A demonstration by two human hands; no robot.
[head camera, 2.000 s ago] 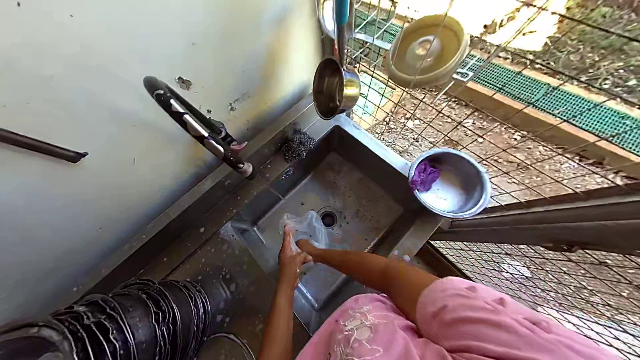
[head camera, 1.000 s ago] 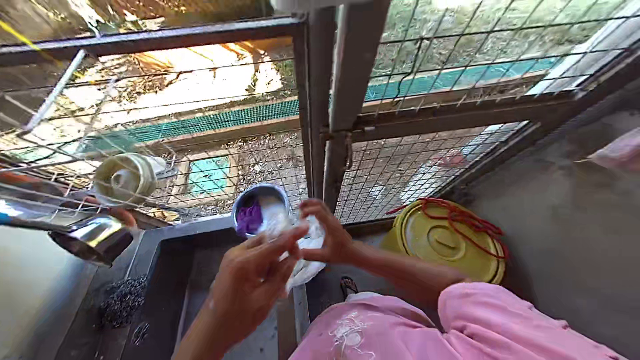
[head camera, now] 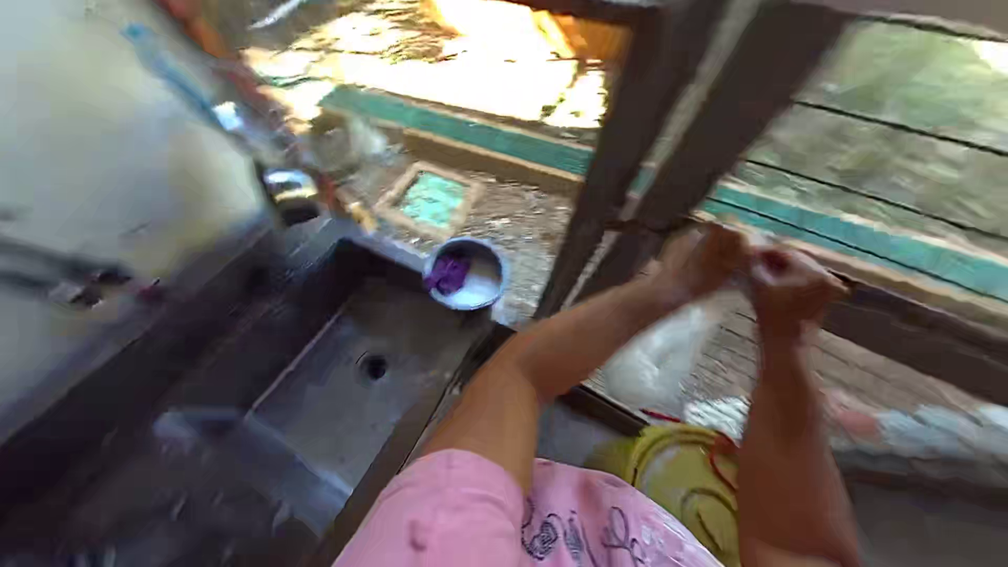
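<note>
Both hands are raised at the right, close together in front of the window frame, and blurred. My left hand [head camera: 703, 258] is closed on what looks like a clear plastic bag [head camera: 657, 358], which hangs below it. My right hand [head camera: 795, 287] is curled into a fist beside it, seemingly on the upper part of the same bag; blur hides the exact grip. To the left, a metal bowl [head camera: 484, 287] with a purple cloth-like item [head camera: 447, 273] in it rests at the far corner of the metal sink [head camera: 370, 315].
A yellow lidded bucket [head camera: 681, 480] with a red cord stands below my right forearm. The dark window frame [head camera: 622, 157] and wire mesh rise ahead. A metal pot [head camera: 291, 193] hangs at the left, above a black hose or tap [head camera: 75, 293] on the wall.
My hands have gone from inside the sink, past its right side, up to the window frame, with the plastic in them. The view has swung right.
</note>
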